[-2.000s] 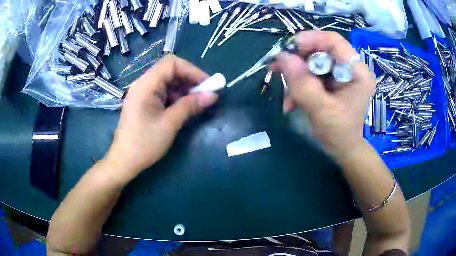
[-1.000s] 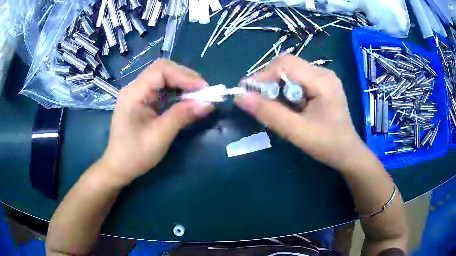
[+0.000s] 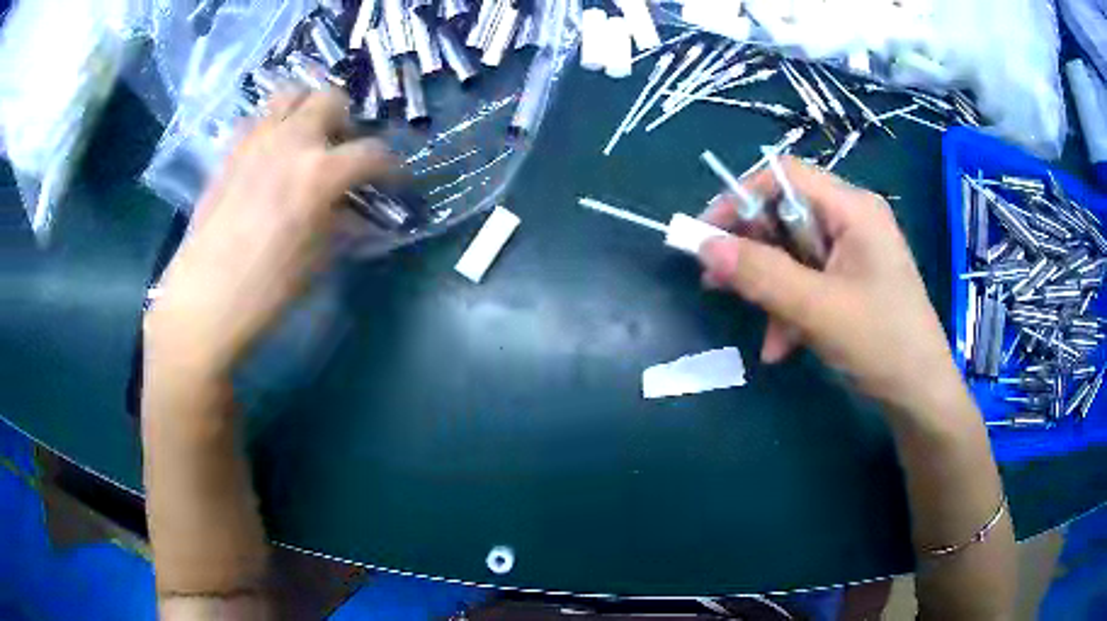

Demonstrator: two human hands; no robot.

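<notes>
My right hand (image 3: 838,267) holds a white sleeve (image 3: 693,233) between thumb and finger, with a thin pale rod (image 3: 622,215) sticking out of it to the left. The same hand also holds silver assembled units (image 3: 795,218) between its fingers, their thin rods pointing up. My left hand (image 3: 273,218) is blurred at the open clear bag (image 3: 467,200) of metal tubes (image 3: 413,91); whether it grips a tube cannot be seen. A loose white sleeve (image 3: 488,244) lies on the table between the hands.
Stem inserts (image 3: 692,85) lie at top centre, below a white sleeve heap (image 3: 607,43). A blue tray (image 3: 957,243) of silver units is at right. A white strip (image 3: 693,372) lies mid-table. A small white ring (image 3: 500,559) is near the front edge.
The view has shifted, so table items appear further right. My left hand has left the white piece and moved to the bag. A white sleeve now lies on the table; my right hand holds a sleeve on a rod.
</notes>
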